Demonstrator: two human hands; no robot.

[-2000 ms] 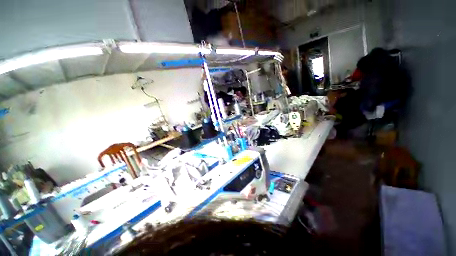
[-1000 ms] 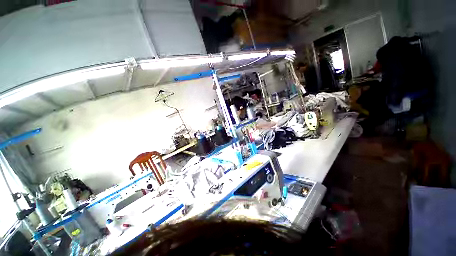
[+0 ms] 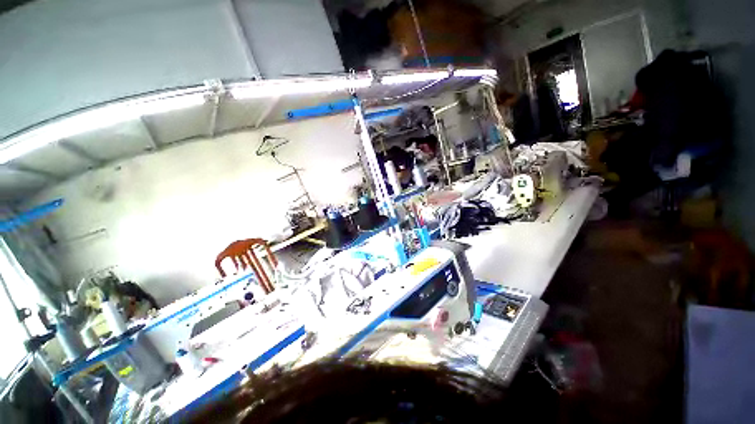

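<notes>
The white sewing machine head (image 3: 389, 319) with a blue stripe and a dark control panel lies nearest in front of me. A flat orange-yellow item (image 3: 422, 267) is on top of it. The accessory tray (image 3: 502, 306) with small coloured items is at the right table end, with a teal-handled tool (image 3: 478, 313) at its left side. A dark, hair-like blurred shape at the bottom edge hides the area below the machine. Neither of my hands is in view.
Crumpled grey-white cloth (image 3: 343, 286) lies behind the machine. Black thread cones (image 3: 335, 230) and a blue tool holder (image 3: 411, 245) stand behind. A dark cloth pile (image 3: 470, 217) is on the farther table. An orange-brown chair (image 3: 247, 258) is at the left. A pale panel (image 3: 718, 364) is at the lower right.
The camera view has shifted, so the machine and table appear farther right than two seconds ago. No object has visibly been moved.
</notes>
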